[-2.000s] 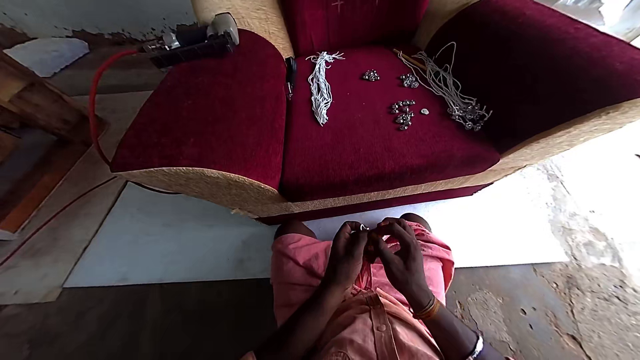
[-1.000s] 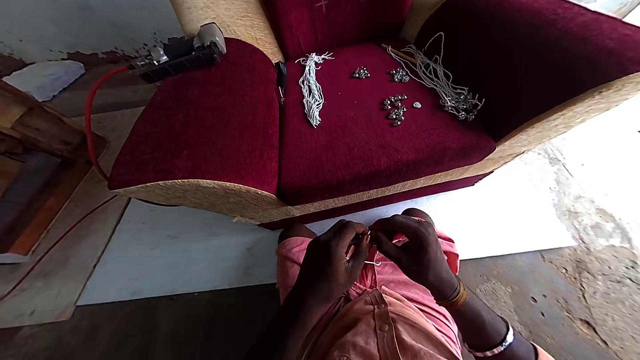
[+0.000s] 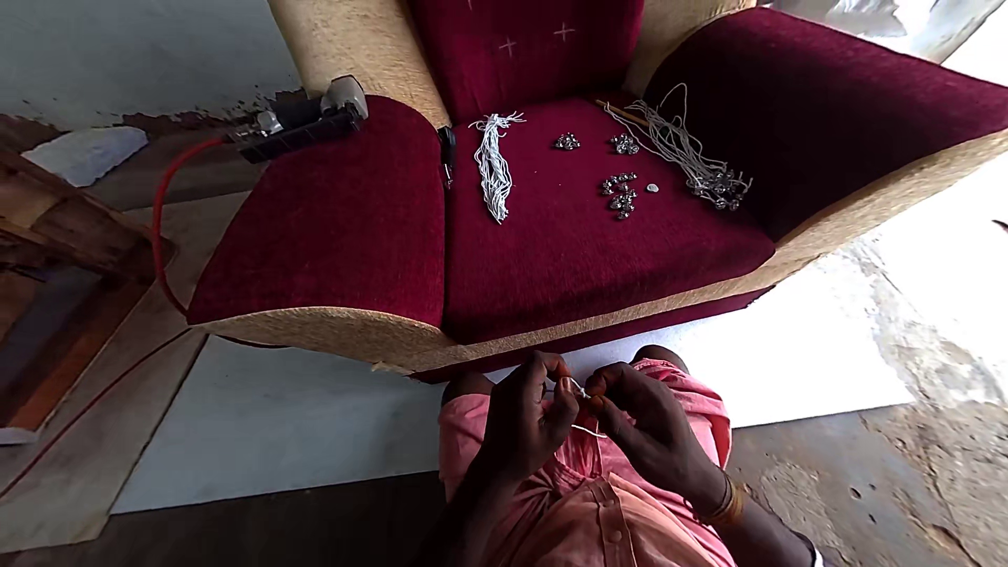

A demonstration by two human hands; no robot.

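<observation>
My left hand (image 3: 529,413) and my right hand (image 3: 650,421) meet over my lap, both pinching a short white cord (image 3: 587,431); a loop of it shows between the fingertips. Whether a button is on the cord is hidden. On the maroon seat ahead lies a bundle of white cords (image 3: 494,169). Small clusters of metallic upholstery buttons (image 3: 620,193) sit right of it, beside a single pale round piece (image 3: 652,188). Farther right, long cords (image 3: 677,142) end in a bunch of metallic buttons (image 3: 724,189). A thin wooden-coloured stick (image 3: 622,114) lies by those cords.
A pneumatic stapler (image 3: 303,122) with a red hose (image 3: 160,213) rests on the left armrest (image 3: 331,236). A black-handled tool (image 3: 447,153) stands in the gap beside the seat cushion (image 3: 551,276). A wooden frame (image 3: 79,346) is at the far left. White sheeting (image 3: 276,425) covers floor under the chair.
Both hands have shifted their finger positions around the white cord, staying close together over the lap. The things on the chair lie as before.
</observation>
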